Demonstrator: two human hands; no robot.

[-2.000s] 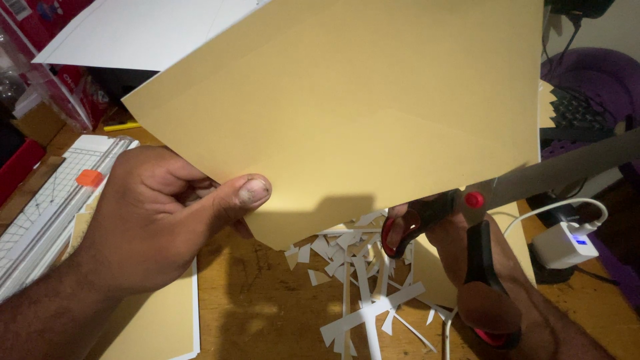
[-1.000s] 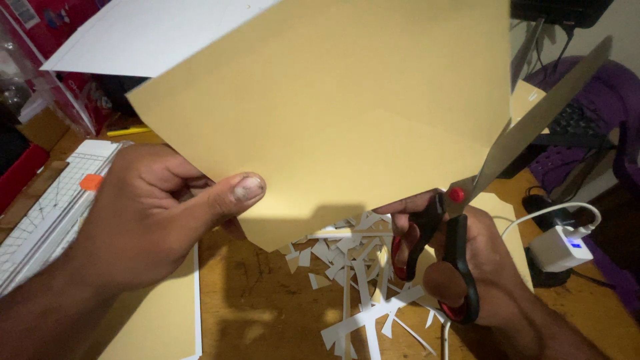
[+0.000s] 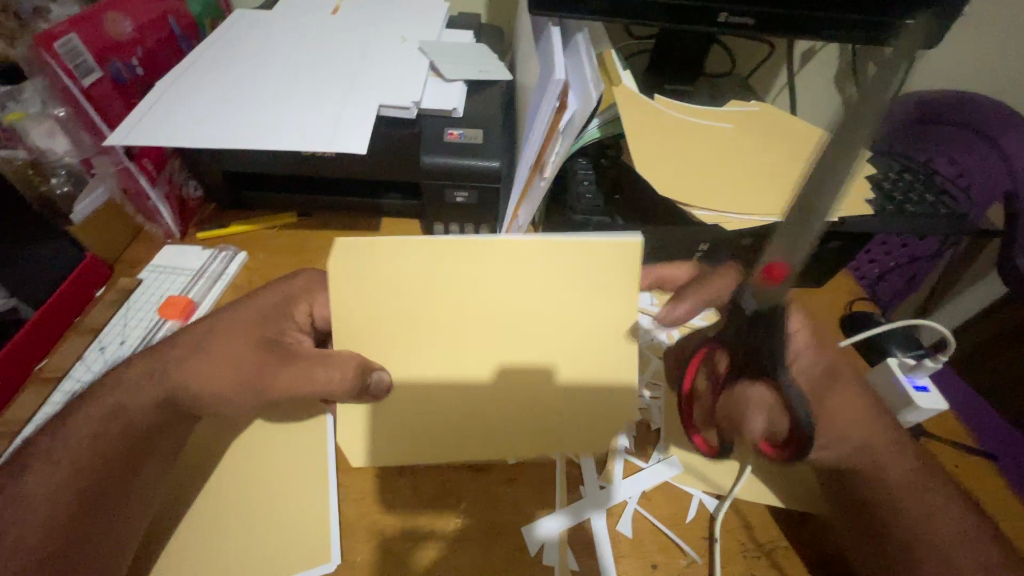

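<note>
My left hand (image 3: pixel 272 352) grips the left edge of a tan paper sheet (image 3: pixel 488 336) with a white back, thumb on its face. The sheet's left corners look cut off at a slant. To its right, my right hand (image 3: pixel 800 392) holds black-and-red scissors (image 3: pixel 772 296) by the handles, with the blades pointing up and blurred by motion. Its extended fingers come close to the sheet's right edge; whether they touch it I cannot tell. White paper scraps (image 3: pixel 600 504) lie on the wooden table below. Another tan sheet (image 3: pixel 248 496) lies beneath my left forearm.
A paper trimmer (image 3: pixel 160 320) lies at the left, with a yellow cutter (image 3: pixel 248 226) beyond it. Behind stand a black printer (image 3: pixel 464 160) under white sheets, upright papers (image 3: pixel 552 120), and tan sheets (image 3: pixel 720 160) over a keyboard. A white charger (image 3: pixel 908 388) with a cable sits at the right.
The tan sheet, earlier tilted and filling the upper view, is now lower and nearly level. The scissors have moved away from its lower right edge. The printer and the tan sheets behind have come into sight.
</note>
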